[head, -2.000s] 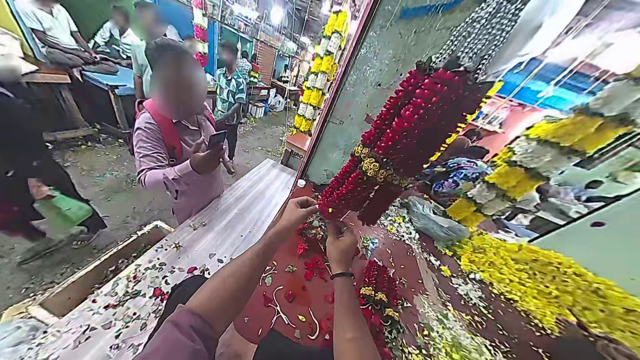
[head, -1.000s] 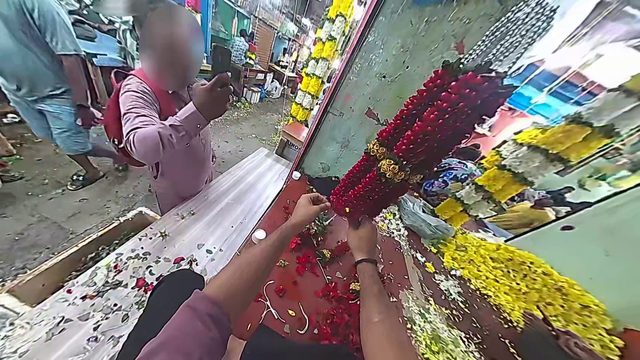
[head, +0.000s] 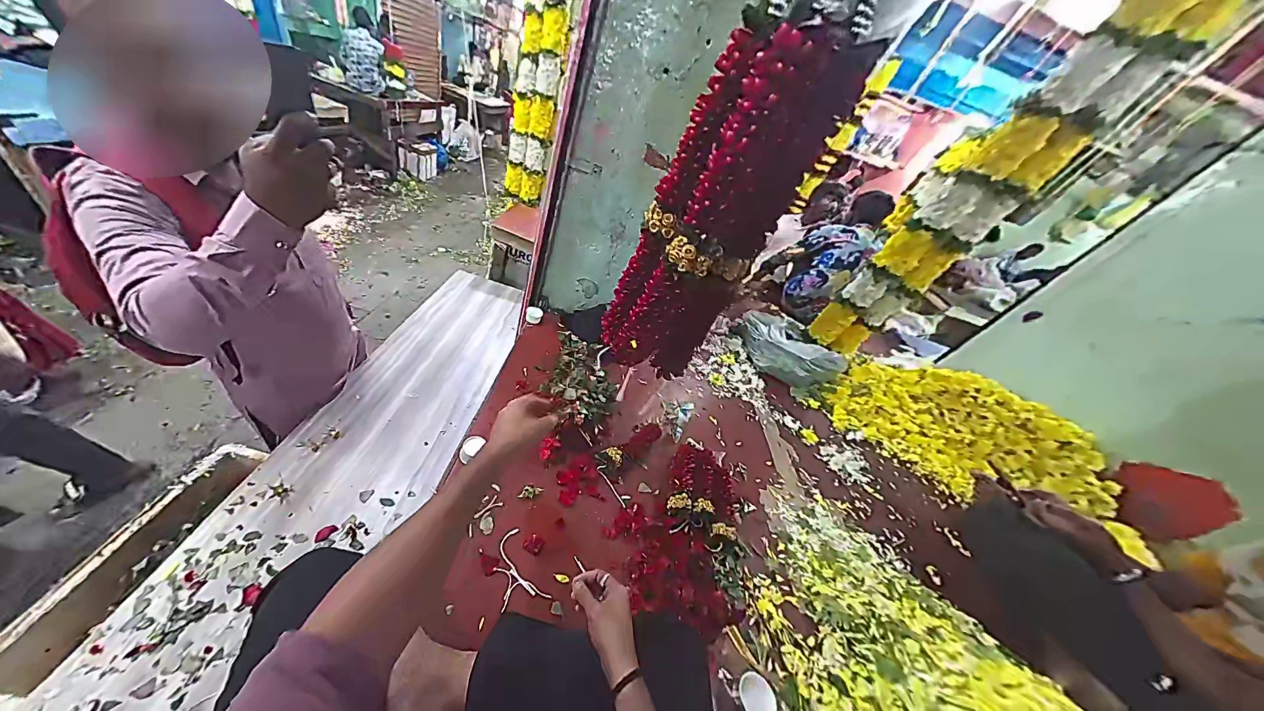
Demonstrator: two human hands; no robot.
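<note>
My left hand (head: 523, 423) reaches to the edge of a small heap of green leaves and red blooms (head: 583, 387) on the red tabletop (head: 464, 533); what its fingertips touch is hidden. Low in the view, my right hand (head: 600, 592) pinches a thin pale needle-like piece (head: 581, 567) just above my lap. Beside it lie loose red petals (head: 671, 573) and a short red garland section (head: 699, 479) with small yellow flowers. Above the table hangs a thick red flower garland (head: 726, 158) with a band of yellow blooms (head: 681, 245).
A white marbled ledge (head: 434, 346) strewn with leaves runs along the left, where a person (head: 227, 267) holds up a dark device. Yellow blossoms (head: 968, 425) and a clear plastic bag (head: 790, 348) lie at right. A co-worker's arm (head: 1066, 573) reaches in at lower right.
Both hands have left the lower end of the hanging red garland. The right one has come down towards my lap; the left one is at the leaf heap. The garland hangs free of my hands.
</note>
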